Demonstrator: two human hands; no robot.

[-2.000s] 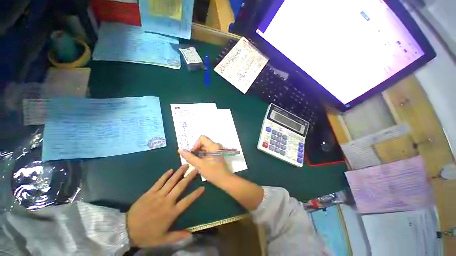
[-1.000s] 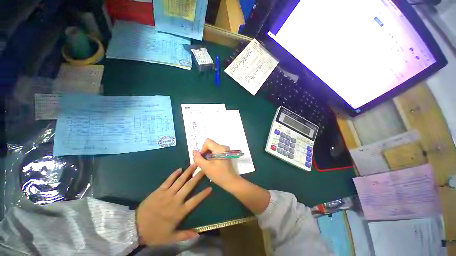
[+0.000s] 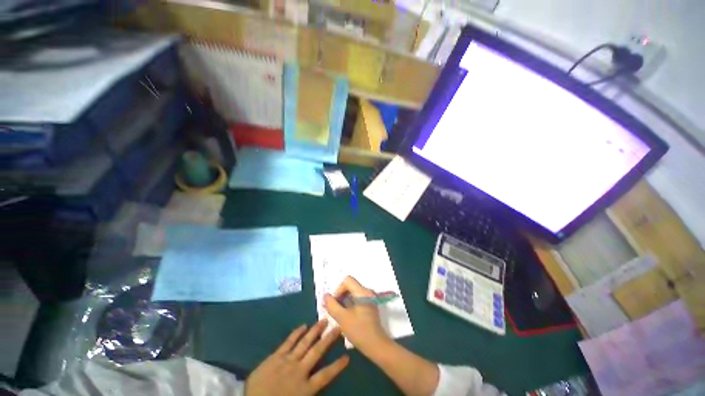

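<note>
White record slips (image 3: 380,271) lie overlapping on the dark green desktop, with handwriting on the left one. My right hand (image 3: 354,311) holds a slim pen (image 3: 373,298) over the slips. My left hand (image 3: 298,365) lies flat with fingers spread, its fingertips at the slips' lower left edge; it holds nothing. The wide blue form (image 3: 228,264) lies left of the slips, with a round stamp at its lower right corner. A handwritten card (image 3: 397,188) leans on the keyboard. The view is slightly blurred.
A calculator (image 3: 467,283) stands right of the slips, below the keyboard (image 3: 464,220) and monitor (image 3: 537,139). A mouse (image 3: 541,297) is on its pad. A blue pen (image 3: 354,193) and small box (image 3: 336,182) lie behind. A clear bag (image 3: 139,321) with a black coil and document trays (image 3: 116,155) are left.
The view has tilted up, so the desk things sit lower in the picture and the trays and calendar show at the left and back. Both hands stay at the slips.
</note>
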